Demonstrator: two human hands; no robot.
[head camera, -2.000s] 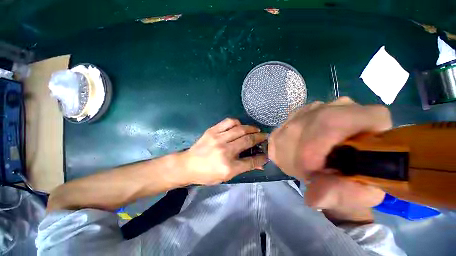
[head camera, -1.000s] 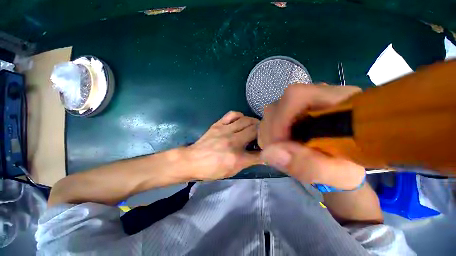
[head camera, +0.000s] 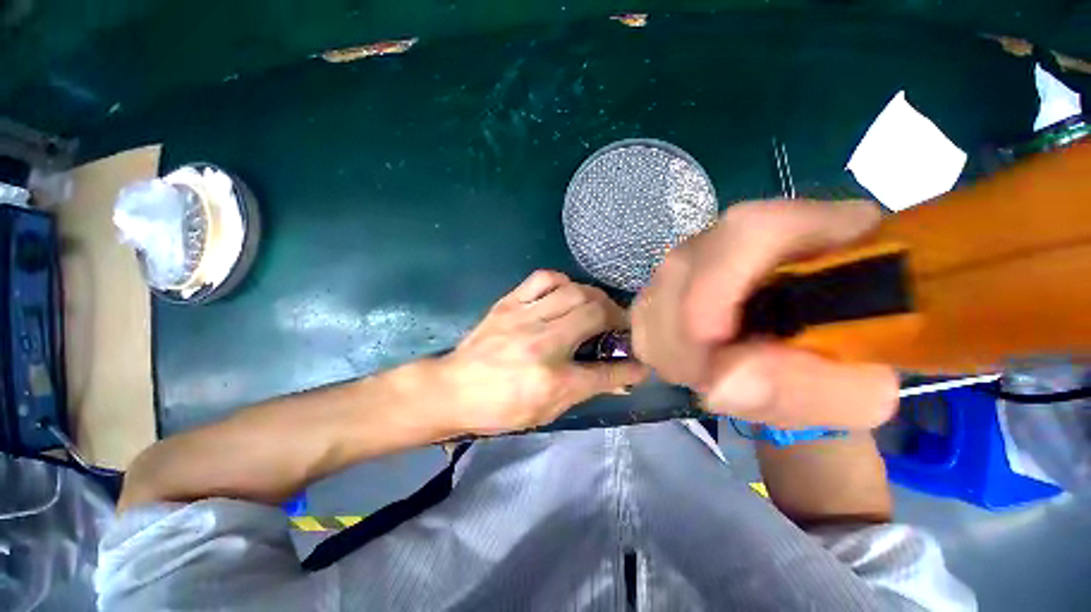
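Observation:
My left hand rests at the bench's near edge, fingers closed around a small dark round unit that is mostly hidden, with a small purple-silver patch showing. My right hand grips the orange electric screwdriver, whose body runs off the right side of the picture. Its nose is hidden behind my right fingers, which are beside the unit. I cannot see the bit or whether it touches the unit. The round grey screw plate lies just beyond my hands.
Thin tweezers-like sticks and a white paper square lie right of the plate. At left are a round tin with white wadding, a cardboard sheet and a blue-black box. A blue stool shows below right.
The screwdriver and my right hand first swung up and leftward, then shifted slightly back right and down. My left hand still holds the unit in about the same place. The view has shifted slightly.

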